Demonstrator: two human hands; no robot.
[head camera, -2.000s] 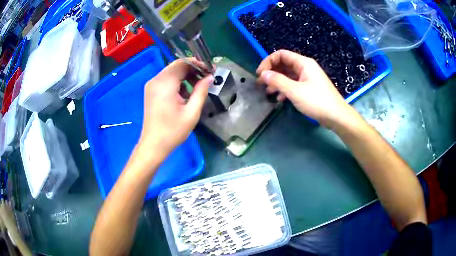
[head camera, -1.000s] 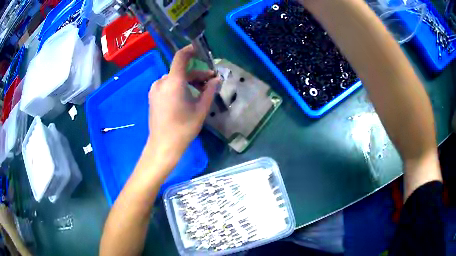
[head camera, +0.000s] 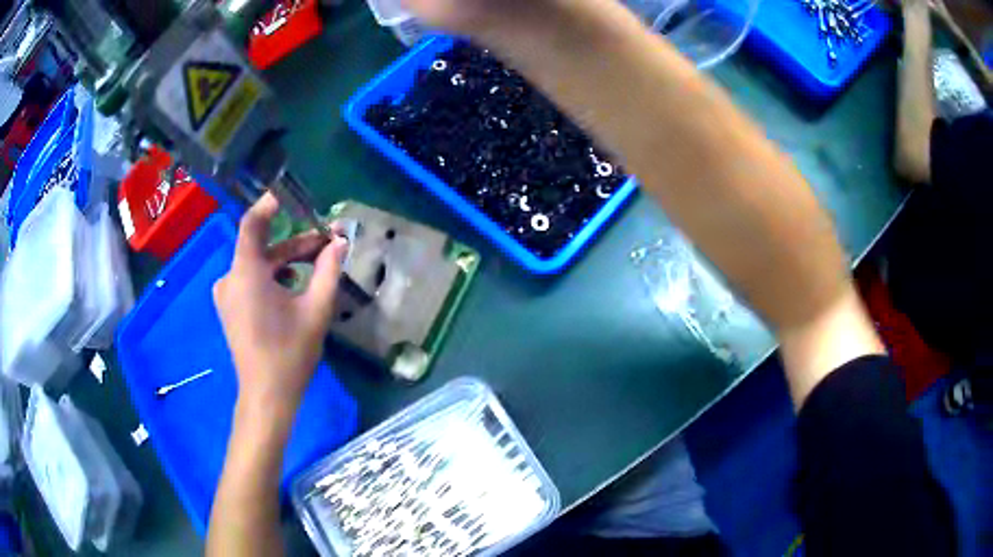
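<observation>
My left hand (head camera: 281, 299) is at the press, thumb and forefinger together at the small steel fixture block (head camera: 348, 234), under the press ram. What sits between the fingertips is too small and hidden to tell. The worn metal press base plate (head camera: 408, 288) lies under the block. The press head (head camera: 207, 93) bears a yellow warning triangle. My right forearm crosses the upper right; my right hand is cut off by the top edge. The blue rings tray (head camera: 550, 264) holds a heap of small black rings, some with shiny centres.
A clear plastic box (head camera: 550, 495) of white pins stands in front. The blue tray (head camera: 180, 452) at left holds one pin. A red bin (head camera: 163, 234) and white plastic boxes (head camera: 38, 288) stand further left. Another blue tray (head camera: 789, 60) holds pins. Another person's arm shows at right.
The view has swung right, so the bench things appear lower and further left. My right hand has left the press for the top edge, over the rings tray. My left hand stays at the block.
</observation>
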